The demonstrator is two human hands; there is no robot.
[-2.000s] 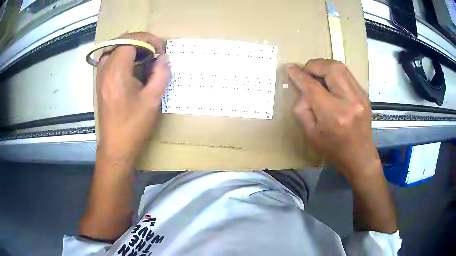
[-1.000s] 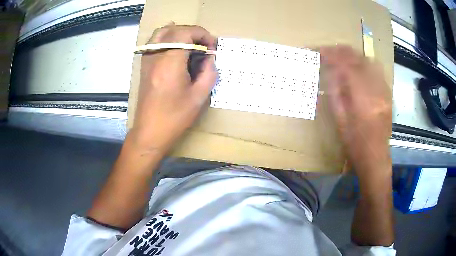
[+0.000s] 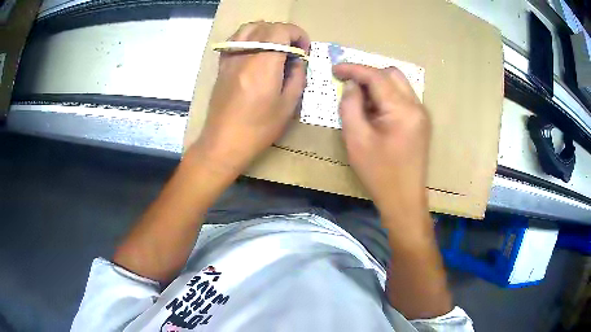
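A white panel (image 3: 320, 97) with rows of small dark dots lies flat on a brown cardboard sheet (image 3: 463, 130). My left hand (image 3: 259, 91) is at the panel's left edge, with a narrow pale-yellow tape roll (image 3: 259, 47) looped round its fingers, seen nearly edge-on. My right hand (image 3: 385, 107) is over the middle of the panel and hides part of it. Its fingers grip a yellow-handled cutter (image 3: 336, 57), whose greyish tip points up toward the panel's top edge; most of the handle is hidden by the hand.
A black ring (image 3: 552, 148) lies on the pale bench at the right. A black flat object (image 3: 540, 52) is above it. Dark tracks and a metal rail (image 3: 97, 128) run along the bench. A blue crate with a white sheet (image 3: 530, 254) stands low at the right.
The yellow-handled cutter, lying on the cardboard at the right before, is now in my right hand, which has moved left over the panel. The view has shifted, so the panel appears farther right than at first.
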